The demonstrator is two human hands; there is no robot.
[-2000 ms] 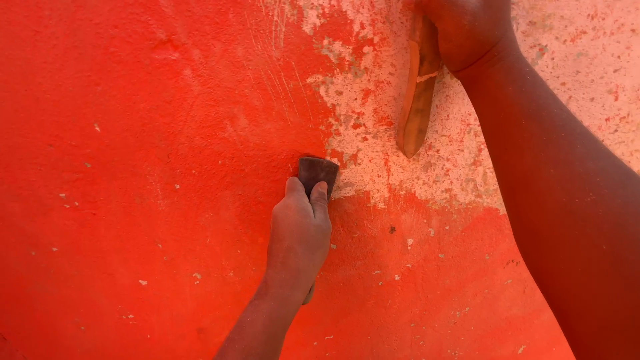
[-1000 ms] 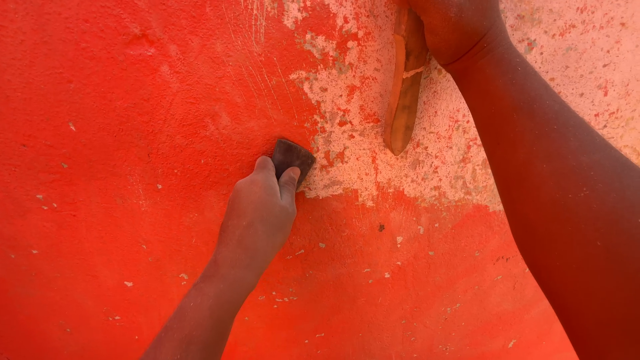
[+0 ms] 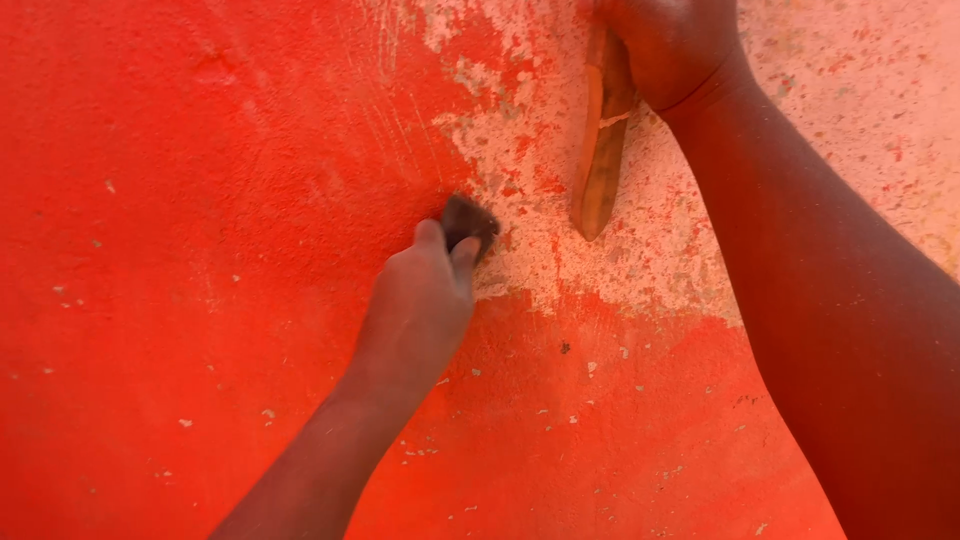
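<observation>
My left hand [image 3: 427, 292] is closed around a dark scraper blade [image 3: 470, 223], whose end lies at the ragged border between red paint and the pale scraped patch [image 3: 645, 262]. The blade is slightly blurred, and its handle is hidden by the hand. At the top, my right hand [image 3: 679, 49] grips a long wooden piece [image 3: 601, 150] that looks like a tool handle; it points down over the pale patch. The upper end of that piece is out of view, so its full form cannot be told.
The red painted wall [image 3: 187, 337] fills the view, with small pale chips and specks scattered over its lower part. Thin scratch lines run down the red paint left of the patch's upper edge. My right forearm covers part of the wall at the right.
My left hand has shifted left from its place two seconds ago, and the scraper has tilted from nearly upright. My right hand keeps its hold on the wooden piece.
</observation>
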